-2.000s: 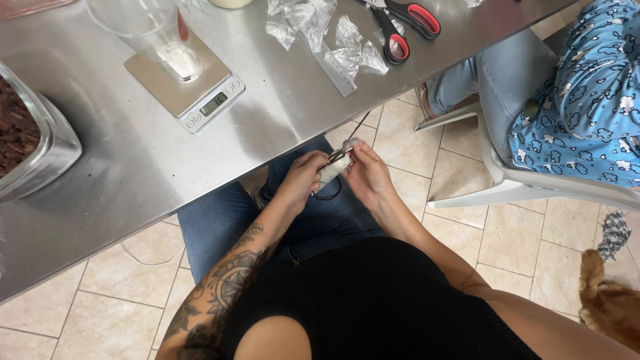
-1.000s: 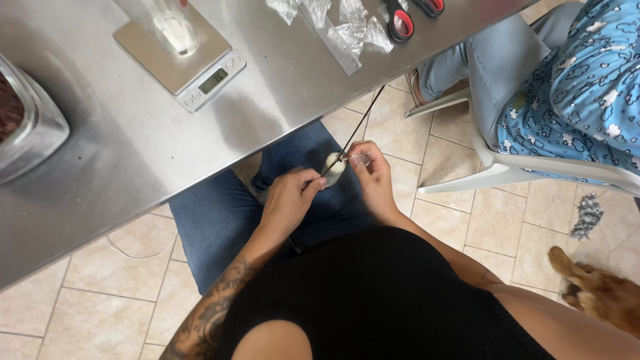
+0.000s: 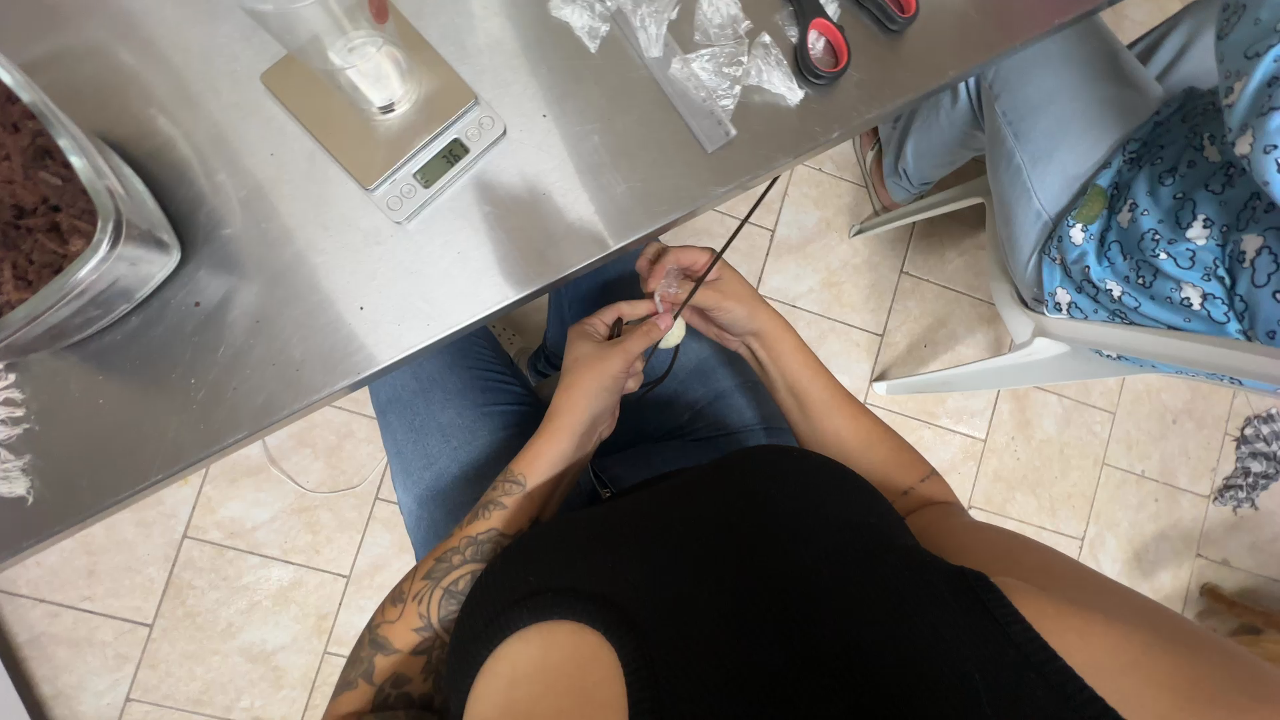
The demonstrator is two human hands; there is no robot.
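Over my lap, just off the table's edge, my left hand [image 3: 605,355] pinches a thin dark cord [image 3: 735,232] between thumb and fingers. Part of the cord loops below the fingers and its long end runs up to the right. A small pale, rounded piece [image 3: 673,333] lies at the fingertips, partly covered, so which hand bears it is hard to tell. My right hand [image 3: 715,300] is close beside it, fingers bent around a crumpled bit of clear plastic film [image 3: 670,288].
On the metal table [image 3: 400,300] are a digital scale [image 3: 425,165] with a clear plastic cup [image 3: 375,75], clear wrap pieces [image 3: 715,70], a ruler [image 3: 705,125], scissors [image 3: 822,50] and a glass container of brown bits [image 3: 130,220]. A seated person [image 3: 1150,220] is at right; an animal's fur [image 3: 1240,610] shows lower right.
My hands have come closer together around the pale piece since one second ago, and a loop of cord now hangs beneath my left fingers. The animal is now mostly out of frame.
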